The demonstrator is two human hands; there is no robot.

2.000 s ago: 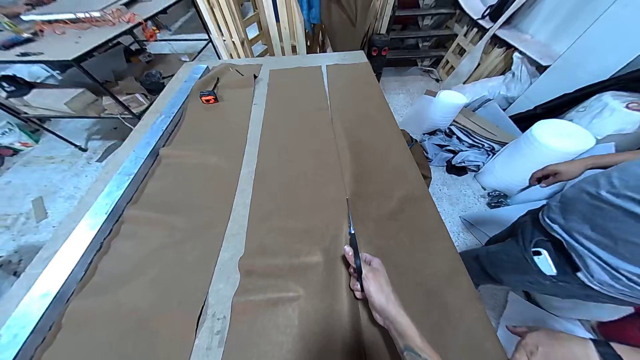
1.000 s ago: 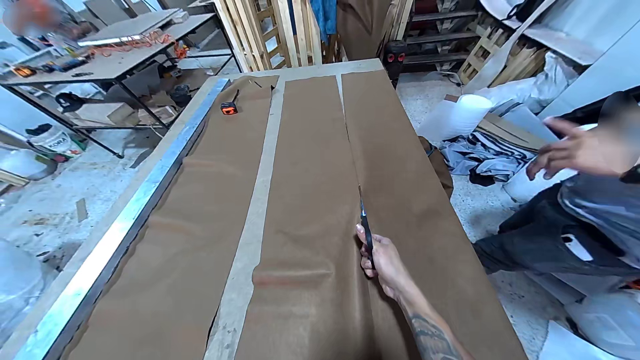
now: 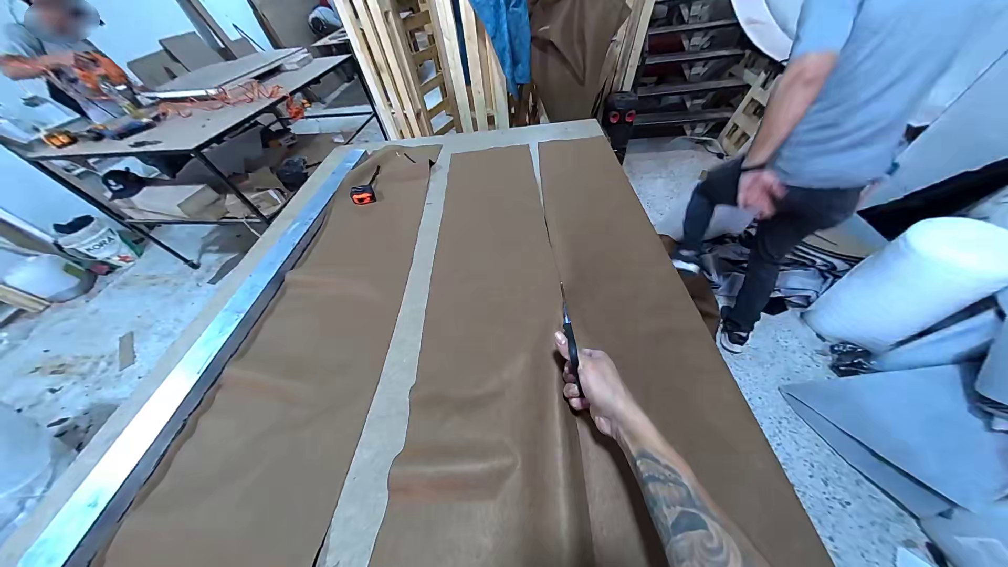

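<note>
My right hand is closed around the black handles of a pair of scissors. Their blades point away from me, at the near end of a long slit in brown leather-like sheet material. Beyond the blades the slit widens to a narrow gap at the table's far edge. Around my hand the material is creased. Another brown piece lies to the left, across a bare strip of the table. On that piece rests a black and orange tape measure. My left hand is not in view.
A long metal bar lies along the table's left edge. A person stands to the right of the table, near white rolls. Another person is at a workbench at the back left. Wooden frames stand behind the table.
The scissors in my right hand have moved nearer to me, and the slit in the brown material reaches further this way. The person on the right has moved toward the table's far end.
</note>
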